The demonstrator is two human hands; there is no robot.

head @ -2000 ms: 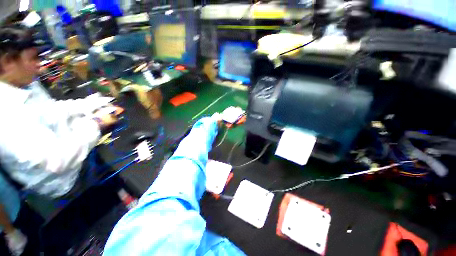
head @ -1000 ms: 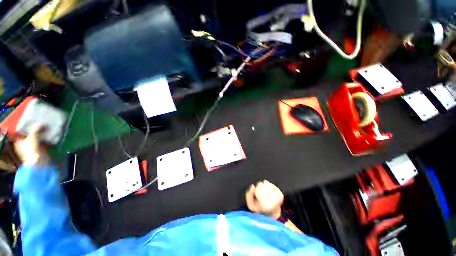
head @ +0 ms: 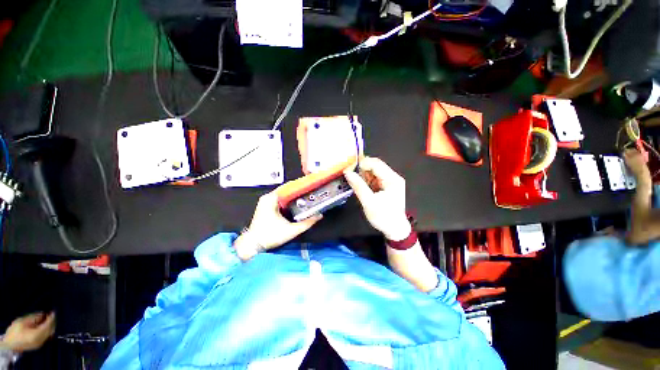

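A device unit [head: 322, 200] with an orange-red foam pad [head: 316, 182] on top is held tilted above the front of the bench, its port edge towards me. My left hand [head: 275, 222] grips its left end. My right hand [head: 380, 195] is at its right end, fingers on the pad and the unit's corner. Three white units lie behind on the black mat: a left one [head: 153, 153], a middle one [head: 250, 157] and a right one [head: 331, 142] on a foam pad. A thin dark cable hangs down by the right unit.
A black scanner [head: 51, 184] lies at left. A black mouse [head: 463, 139] on a red pad and a red tape dispenser [head: 512, 159] stand at right. A printed label [head: 270, 22] hangs at the back. Another person's sleeve [head: 612, 278] is at right, another hand [head: 29, 332] at lower left.
My left hand has come from the far left to the front middle with the unit and pad. My right hand has risen to meet it. The view has turned down.
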